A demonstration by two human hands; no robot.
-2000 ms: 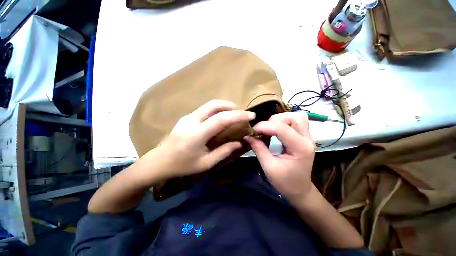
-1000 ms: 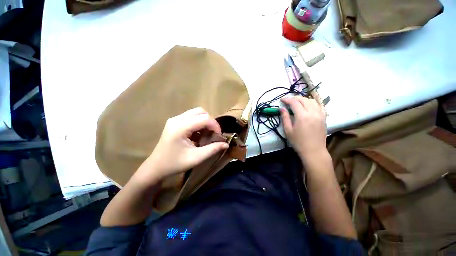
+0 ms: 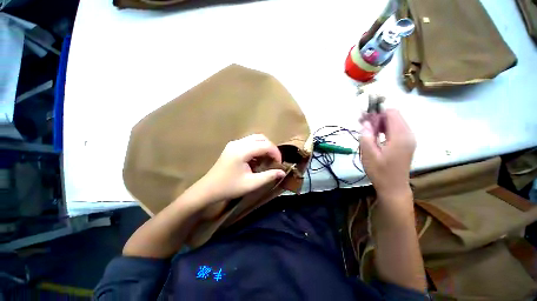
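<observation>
The tan-brown bag (image 3: 218,111) lies partly on the table and partly over my lap, its dark mouth facing right. My left hand (image 3: 244,170) is shut on the bag's mouth edge near the gold-coloured zip end (image 3: 289,170). My right hand (image 3: 388,144) is over the table right of the bag, thumb and fingers bent close together. A small blurred dark and pale thing (image 3: 375,104) shows at its fingertips; whether it is held is unclear. The green-handled awl (image 3: 334,149) lies between bag and right hand, with black cord (image 3: 330,167) tangled around it.
A bottle with a red and pale-green wrap (image 3: 362,62) stands behind my right hand. A folded brown bag (image 3: 456,44) lies at the back right, and part of another brown item (image 3: 176,3) at the top edge. More brown bags (image 3: 471,235) are beside me at the right, below the table (image 3: 97,147).
My right hand has left the bag mouth, reached the green awl and cord, then moved away to the right. My left hand has stayed on the bag. The view has shifted.
</observation>
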